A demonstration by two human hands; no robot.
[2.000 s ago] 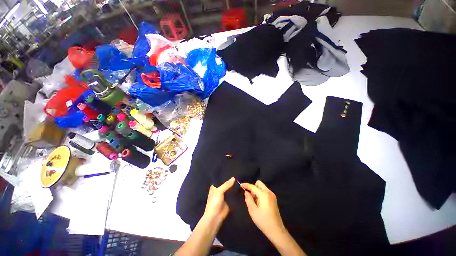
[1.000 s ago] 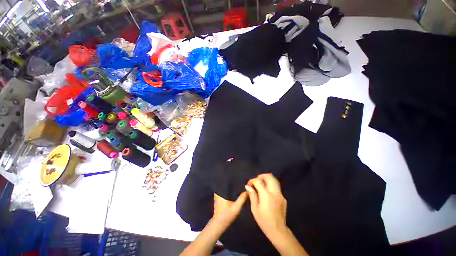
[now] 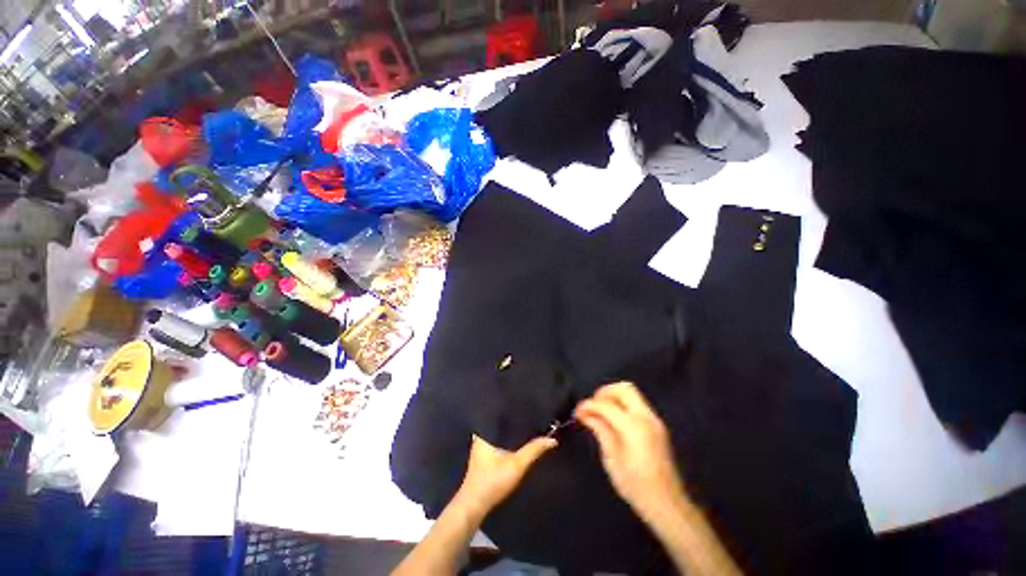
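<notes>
A black garment [image 3: 596,293] lies spread on the white table, its sleeve end with a short row of gold buttons [image 3: 762,236] at upper right. A small gold button [image 3: 505,361] lies on the cloth beyond my hands. My left hand [image 3: 501,470] pinches the black cloth at its thumb, where a tiny shiny piece [image 3: 554,429] shows. My right hand [image 3: 626,433] is just right of it, thumb and fingertips together on a thin glint that looks like a needle; thread cannot be made out.
Left of the garment are loose small fittings [image 3: 341,410], a dark disc [image 3: 381,381], a tray of gold buttons [image 3: 377,339], thread cones [image 3: 295,360] and a yellow dish [image 3: 122,386]. Plastic bags [image 3: 388,178] lie behind. Black garments [image 3: 923,214] lie at right, grey-and-black cloth [image 3: 703,101] at the far edge.
My right hand has moved right, away from my left thumb, opening a small gap where the shiny piece shows. My left hand stays on the cloth. The whole view has shifted slightly.
</notes>
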